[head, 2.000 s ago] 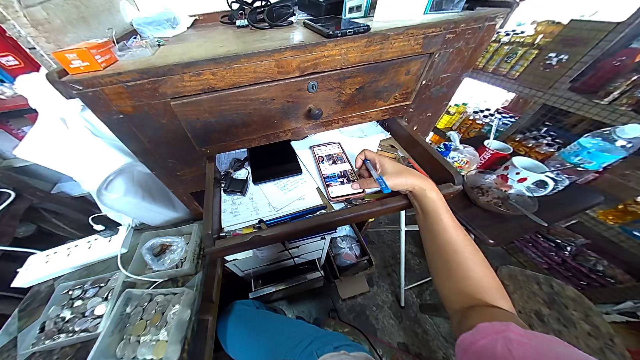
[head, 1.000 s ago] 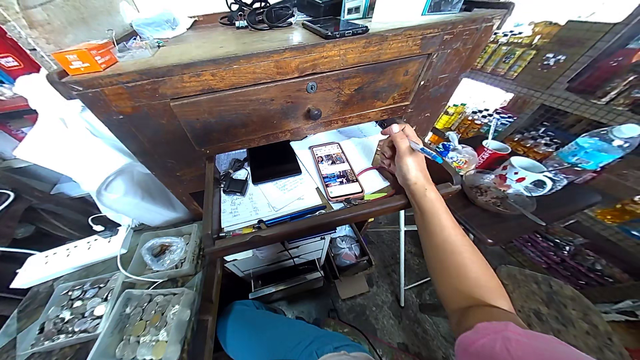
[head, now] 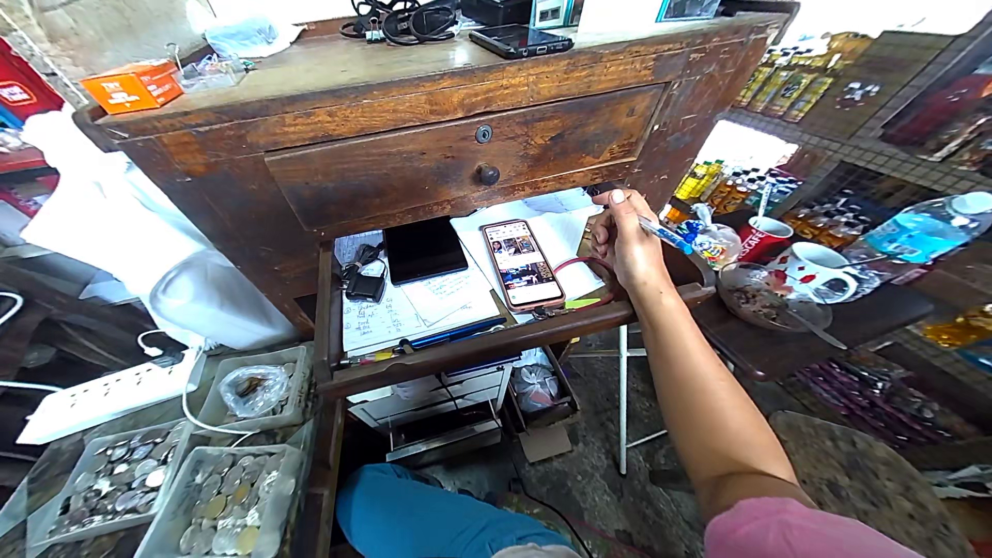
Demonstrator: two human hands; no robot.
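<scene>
My right hand [head: 626, 232] is over the right side of the pulled-out wooden drawer [head: 496, 349], with a blue-and-clear pen [head: 665, 235] held in it, pointing right. Left of the hand, a smartphone in a pink case [head: 524, 265] lies on papers with its screen lit. A dark tablet [head: 425, 249] rests beside it, and a black charger [head: 365, 282] sits in the drawer's left part. Handwritten sheets [head: 449, 298] are under them. A blue pen [head: 453, 332] lies along the drawer's front. My left hand is out of view.
Coin-filled plastic trays [head: 240, 496] and a white power strip [head: 108, 395] stand at the lower left. At right, a bowl with a spoon [head: 763, 298], mugs [head: 812, 271] and a water bottle [head: 926, 227] are close to my forearm. Another phone [head: 521, 41] lies on the desk top.
My right hand, with the pen, has moved from the phone's screen to the drawer's right side. The phone has stayed in place.
</scene>
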